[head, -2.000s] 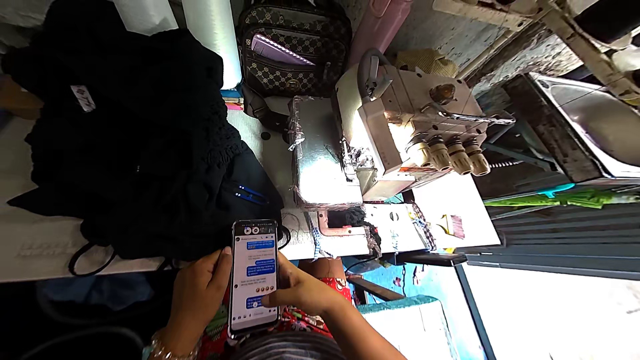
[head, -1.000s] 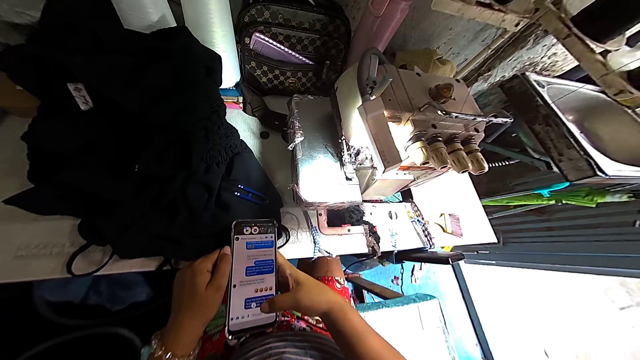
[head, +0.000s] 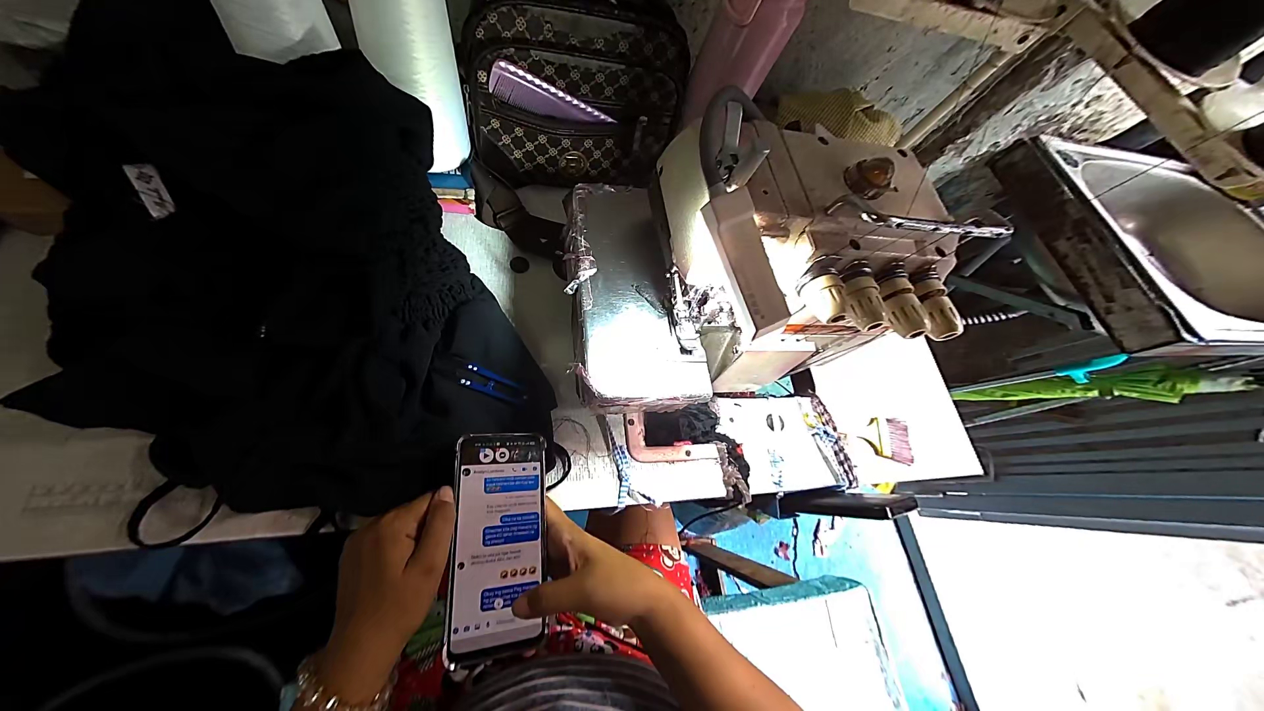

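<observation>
A smartphone with a chat on its lit screen stands between my two hands, over the lap. My left hand holds its left edge. At the right edge is my right hand, its fingers partly behind the phone and its thumb over the lower screen. Just above the phone, black garments are heaped on the white table. Blue thread snips lie on the black cloth.
An overlock sewing machine with several tension knobs stands right of the heap. Behind are a patterned backpack and a pink bottle. A small brush lies at the table's right end. A metal basin is at far right.
</observation>
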